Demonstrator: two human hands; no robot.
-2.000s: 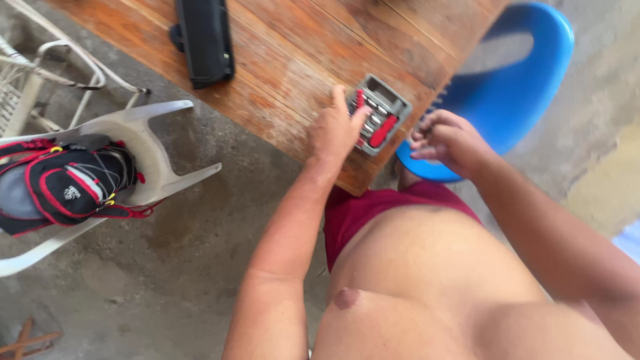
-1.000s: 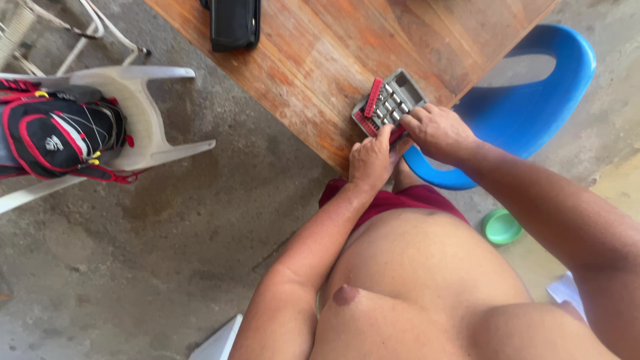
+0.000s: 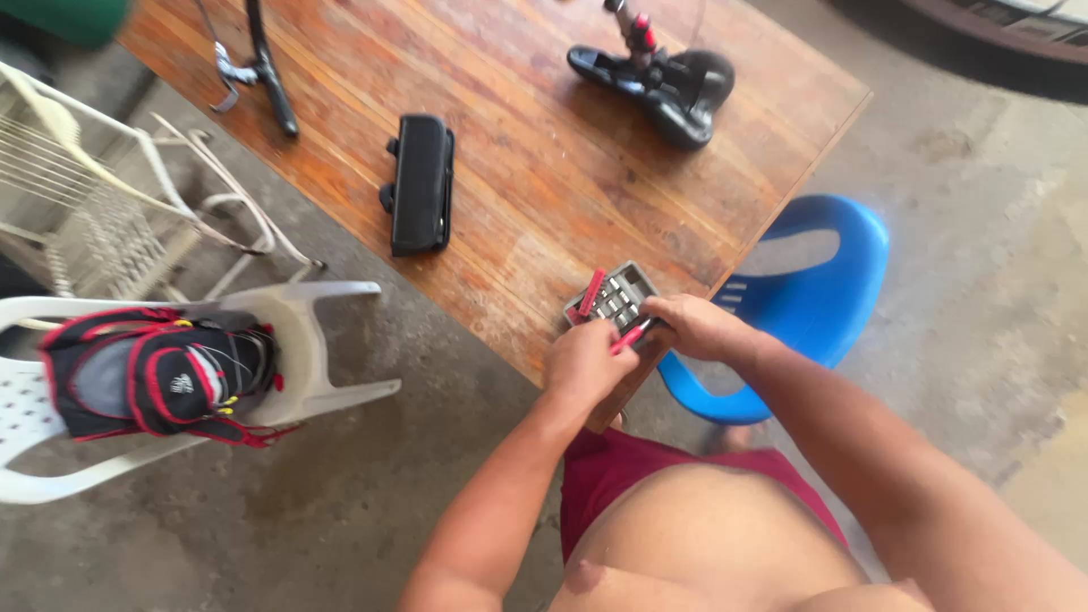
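Observation:
My left hand (image 3: 588, 364) grips the red handle of a screwdriver-like tool (image 3: 627, 340) at the wooden table's near corner. My right hand (image 3: 690, 325) has its fingers closed around the tool's metal end, where they hide whatever else they may hold. Just beyond both hands, a grey socket set case (image 3: 636, 274) lies open on the table with rows of metal sockets (image 3: 619, 299) inside. A red holder strip (image 3: 592, 291) leans across the left side of the case.
On the wooden table (image 3: 527, 229) lie a black pouch (image 3: 421, 185), a bicycle saddle (image 3: 680, 89) and a handlebar with brake lever (image 3: 268, 76). A blue plastic chair (image 3: 837, 297) stands right of the corner. A white chair (image 3: 306, 357) at left holds a backpack (image 3: 161, 370).
My left hand, over the case two seconds ago, is now at its near edge with the red-handled tool. My right hand has come in from beside the table to meet it. The view takes in more table.

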